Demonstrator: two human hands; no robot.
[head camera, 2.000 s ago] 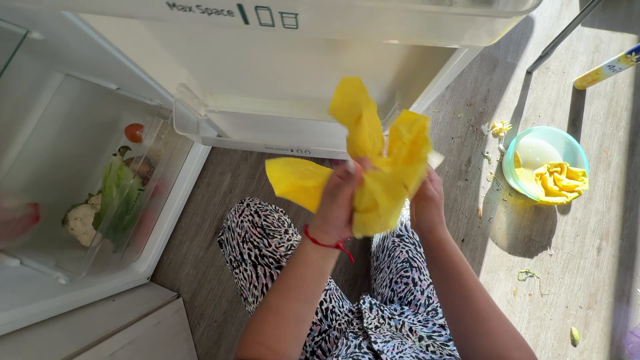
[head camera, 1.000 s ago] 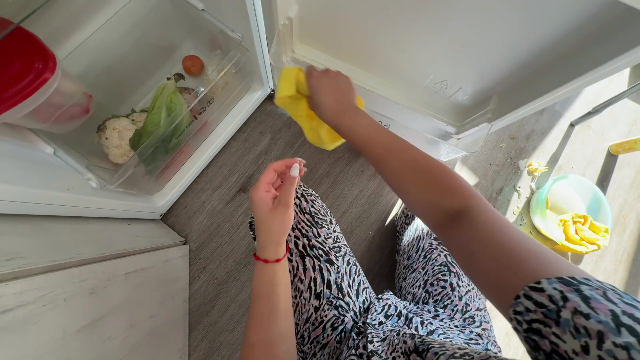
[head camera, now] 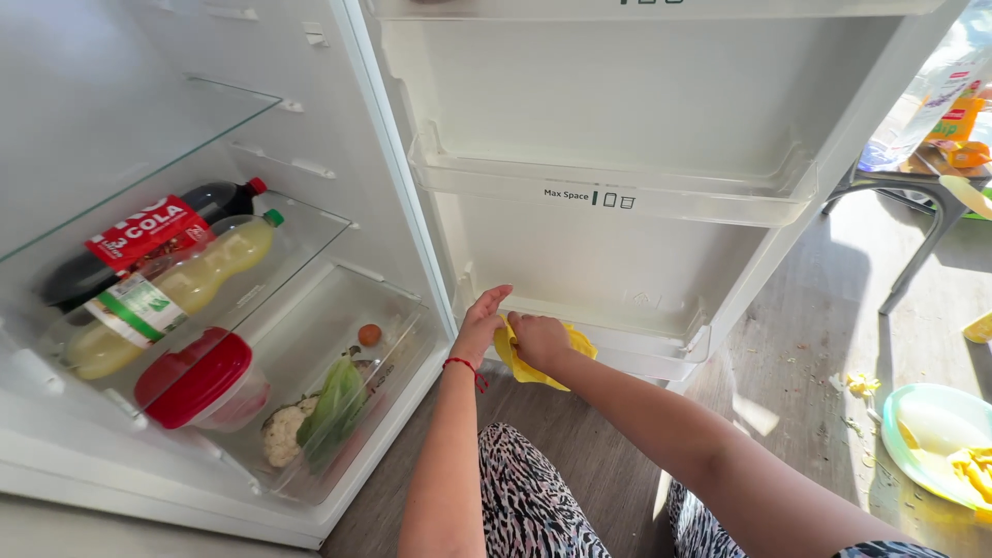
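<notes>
In the head view, my right hand (head camera: pixel 539 339) grips a yellow cloth (head camera: pixel 570 358) at the lower door bin (head camera: pixel 659 341) of the open refrigerator door. My left hand (head camera: pixel 479 329), with a red cord bracelet at its wrist, is right beside it at the cloth's left edge; its fingers are partly spread, and whether it pinches the cloth is unclear. Above both hands runs another clear door bin (head camera: pixel 620 194).
Inside the refrigerator at left lie a cola bottle (head camera: pixel 225 200), a pale yellow drink bottle (head camera: pixel 194 283), a red-lidded container (head camera: pixel 198 376), cauliflower (head camera: pixel 287 434), leafy greens (head camera: pixel 337 403) and a tomato (head camera: pixel 370 335). A greenish bowl (head camera: pixel 903 403) and scattered crumbs are on the floor at right.
My left hand, apart from the cloth a second ago, is now beside my right hand at the lower door bin. The view has shifted to show more of the refrigerator.
</notes>
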